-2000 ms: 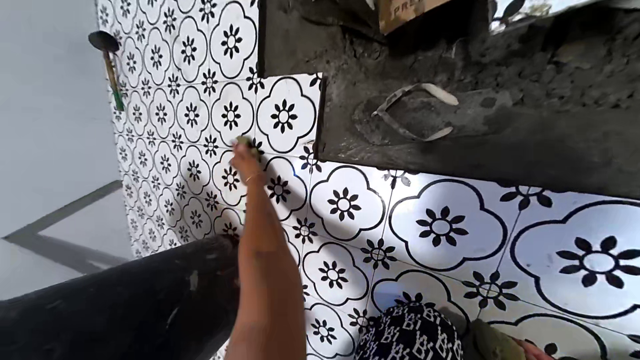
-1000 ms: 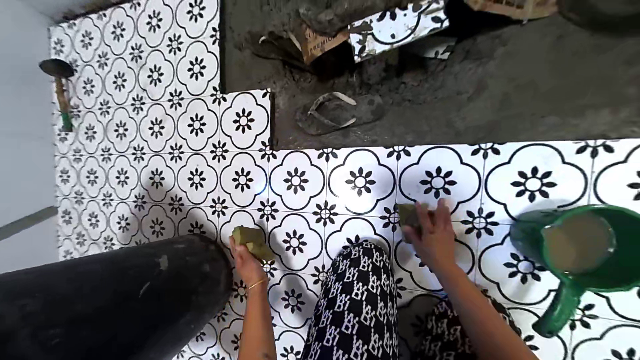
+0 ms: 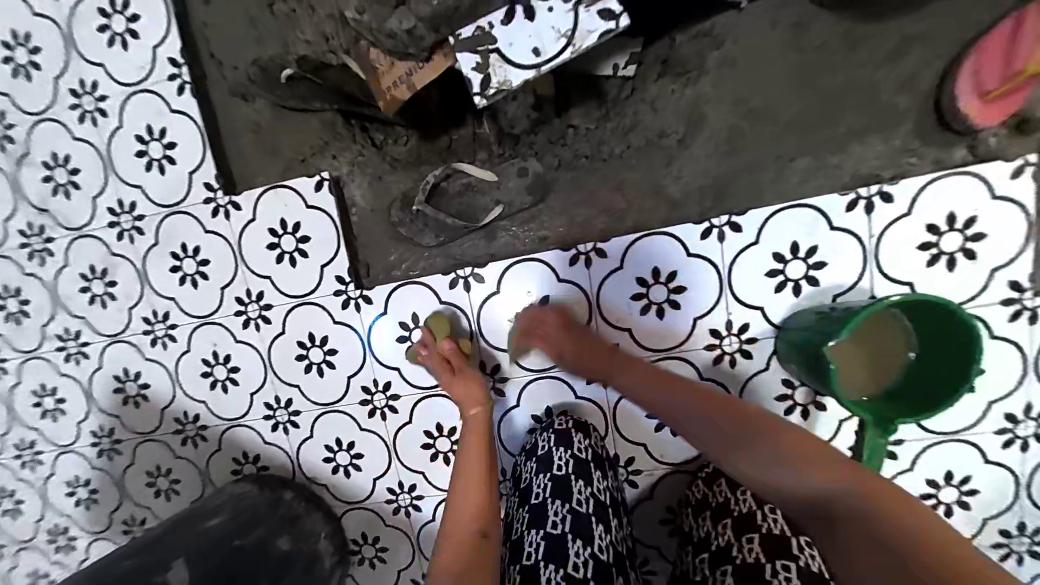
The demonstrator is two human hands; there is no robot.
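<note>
My left hand (image 3: 455, 370) holds a yellow-green sponge (image 3: 441, 329) down on a white floor tile with a black flower pattern (image 3: 315, 352), just below the cement edge. Close to its right, my right hand (image 3: 561, 337), a little blurred, grips another greenish sponge (image 3: 520, 345), mostly hidden by the fingers, at the neighbouring tile. A green plastic dipper (image 3: 971, 357) of murky water stands on the tiles to the right, its handle toward me. My patterned trouser knees are below the hands.
A cement-covered flip-flop (image 3: 520, 183) lies on the grey cement bed (image 3: 691, 138). Behind it are a torn cardboard piece (image 3: 410, 73) and a smeared patterned tile (image 3: 536, 41). A pink object (image 3: 995, 73) sits at the upper right. A large black cylindrical object (image 3: 236, 536) is at the lower left.
My right hand with its sponge has moved left, nearer my left hand. Two seconds ago my left arm reached farther left across the tiles. The view has shifted.
</note>
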